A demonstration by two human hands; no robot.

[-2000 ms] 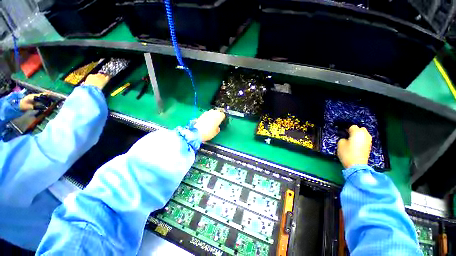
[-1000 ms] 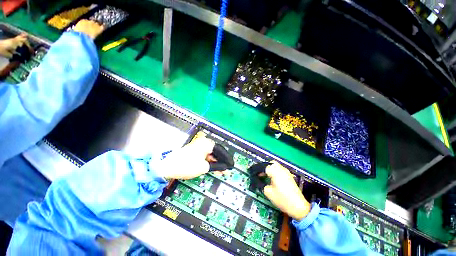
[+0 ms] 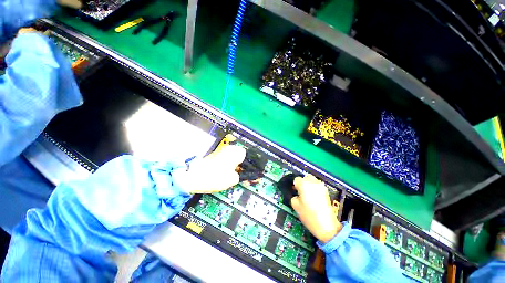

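Note:
A black carrier (image 3: 224, 237) with rows of green circuit boards (image 3: 252, 230) lies on the conveyor in front of me. My left hand (image 3: 218, 168), with black finger cots, is over the boards at the carrier's upper left. My right hand (image 3: 310, 204), also with black cots, is over the boards at the upper right, fingertips pointing left. The fingertips are dark and blurred, so any part held in either hand cannot be made out. Behind the carrier are bins of dark leaded components (image 3: 298, 73), yellow components (image 3: 335, 131) and blue-violet components (image 3: 395, 149).
A second carrier (image 3: 412, 251) lies to the right. A blue coiled cord (image 3: 235, 41) hangs behind my left hand. Dark and yellow-handled tools (image 3: 156, 26) lie on the green mat (image 3: 207, 77). A metal shelf edge (image 3: 382, 66) crosses above the bins. Another worker's sleeve (image 3: 34, 91) is at the left.
Both hands have come from the bin area to the carrier, my right hand leaving the blue-violet bin. Over the last second they have stayed over the boards. The neighbour's arm has shifted left.

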